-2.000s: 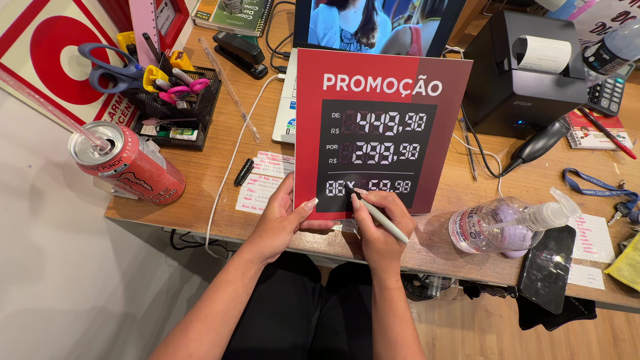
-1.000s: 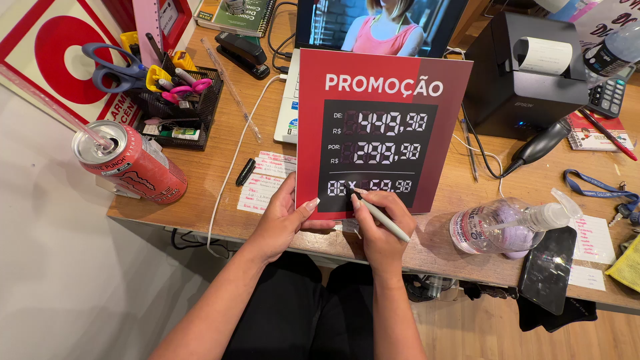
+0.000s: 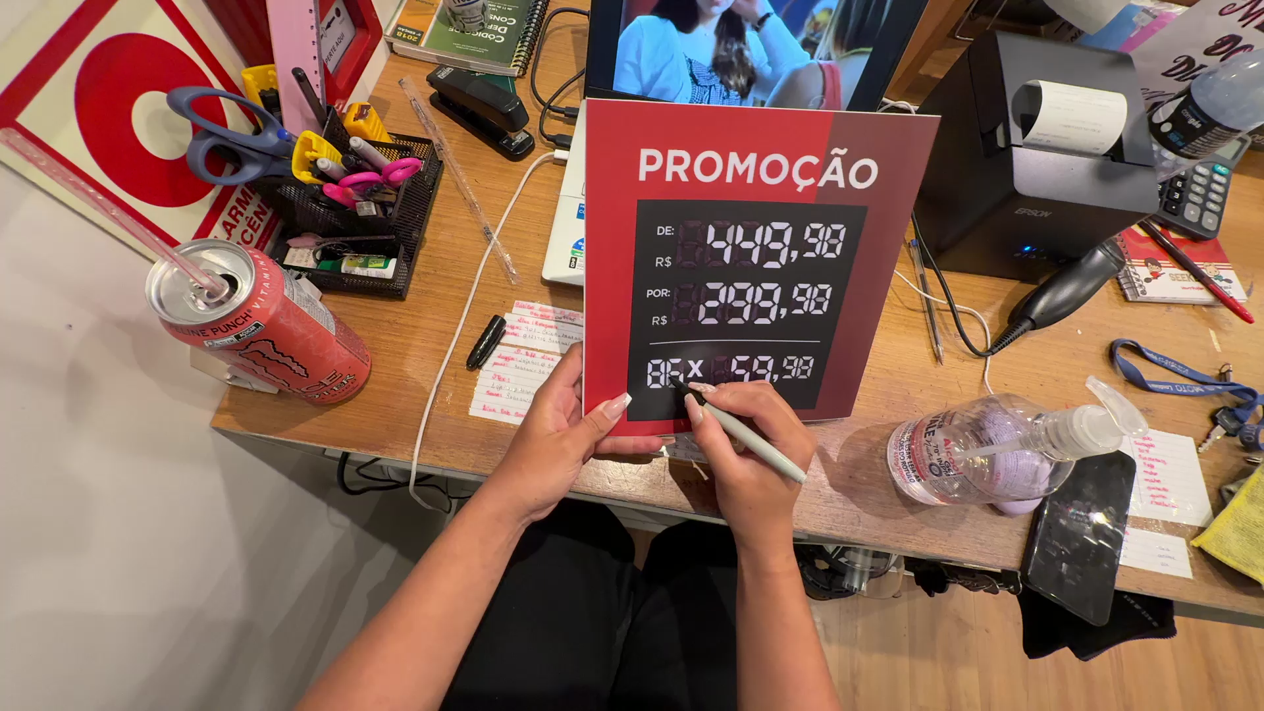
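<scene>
A red promotional price sign [image 3: 758, 267] with black panels and white segmented digits stands tilted at the table's front edge, against a laptop. My left hand [image 3: 573, 434] grips its lower left corner, thumb on the front and fingers behind. Between the thumb and fingers of my right hand [image 3: 755, 444] is a light grey marker pen [image 3: 755, 444], its dark tip at the bottom row of digits, near the left figures. A black pen cap [image 3: 485, 343] lies left of the sign, beside handwritten paper notes [image 3: 509, 370].
A red drink can [image 3: 316, 341] with a straw stands left, near a mesh pen holder [image 3: 405, 232] with scissors. A stapler [image 3: 482, 111] lies behind. At right are a receipt printer [image 3: 1027, 188], a clear pump bottle [image 3: 973, 449] and a smartphone [image 3: 1078, 543]. A white cable [image 3: 464, 316] crosses the wooden table.
The marker tip in my right hand has shifted slightly left along the bottom row, from near the x toward the left digits. The picture on the laptop's screen has changed.
</scene>
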